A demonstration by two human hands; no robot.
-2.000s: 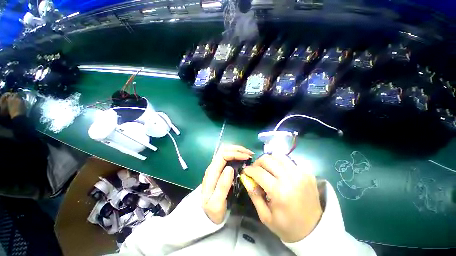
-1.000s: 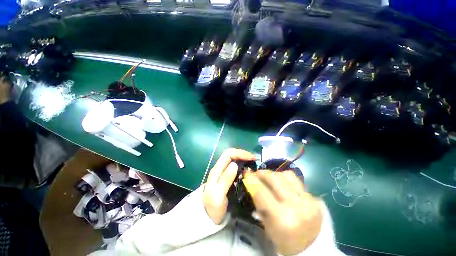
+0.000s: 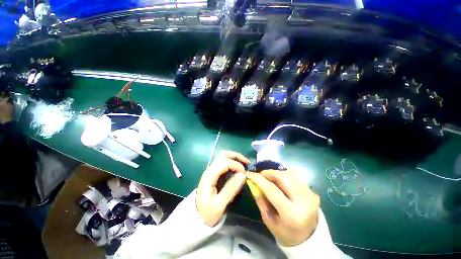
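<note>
My left hand (image 3: pixel 218 189) and my right hand (image 3: pixel 288 203) meet at the front of the bench. My left fingers are closed around a dark module, mostly hidden by the fingers. My right hand holds a small yellow-handled tool (image 3: pixel 253 187), its tip at the left fingertips. Just behind my right hand stands a white camera housing (image 3: pixel 268 148) with a black round opening, partly covered by the hand. A white pigtail cable (image 3: pixel 299 127) curves from it to the right.
Another white housing (image 3: pixel 121 141) with red wires lies left. Rows of black modules with boards (image 3: pixel 308 95) stand behind. Thin leads (image 3: pixel 345 177) lie right, a whitish tangle (image 3: pixel 50 117) far left. A carton (image 3: pixel 59 210) holds shells at lower left. Another person's hand (image 3: pixel 6 110) shows at the left edge.
My right hand was blurred and lower a second ago; now its fingertips are against the left fingertips. Wires seen above the near housing's opening are now hidden. The whole view has shifted slightly.
</note>
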